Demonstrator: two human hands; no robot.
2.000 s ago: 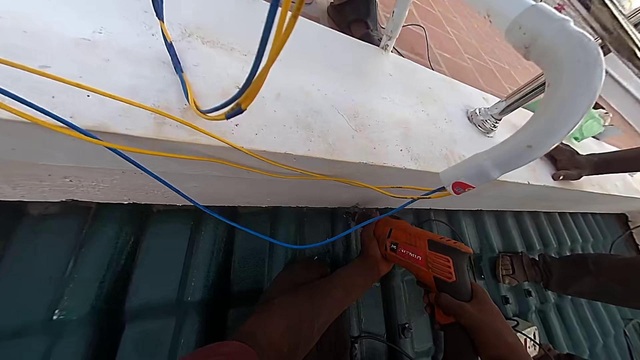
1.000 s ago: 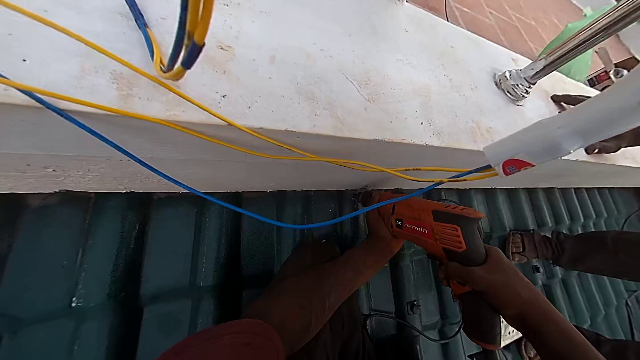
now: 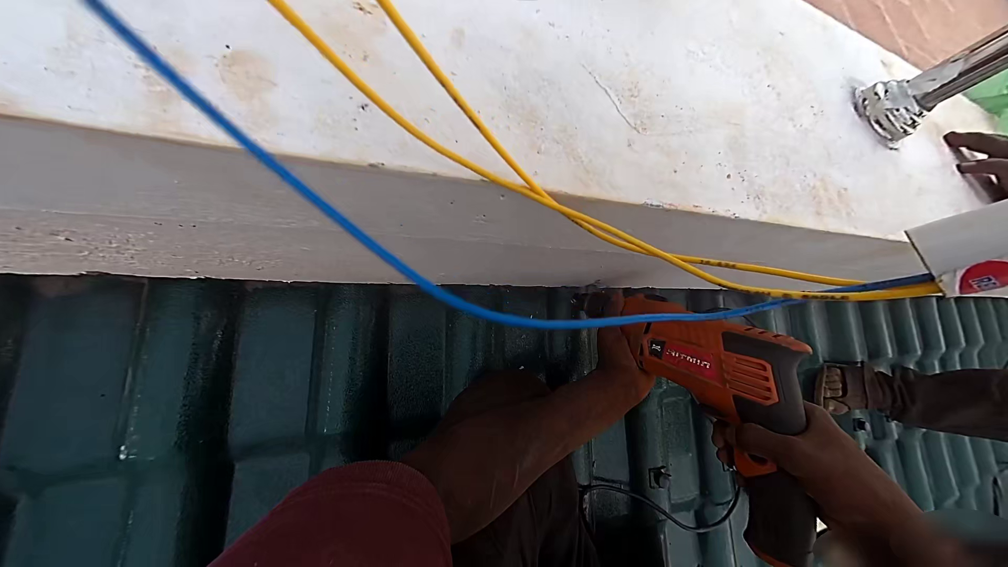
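Note:
An orange and black corded power drill (image 3: 709,362) lies level just above the green tiled roof, its front end close to the foot of the white parapet wall (image 3: 441,213). My left hand (image 3: 622,354) is closed around the drill's front part, near the chuck. Around the rear handle is my right hand (image 3: 787,449), with fingers by the trigger. The tip of the bit is hidden. A blue cable (image 3: 362,244) sags across the front of the drill, and yellow cables (image 3: 472,165) run over the wall's edge into a white plastic conduit (image 3: 961,244) at the right.
Green roof tiles (image 3: 268,378) spread below the wall. A metal post (image 3: 898,106) stands on the wall top, with another person's hand (image 3: 984,157) beside it. Another person's foot (image 3: 843,387) rests on the tiles at right. A black cord (image 3: 677,520) loops under the drill.
The view has moved closer to the wall and drill. Both my hands stay on the drill, which remains at the wall's foot. The bend of the conduit is out of view.

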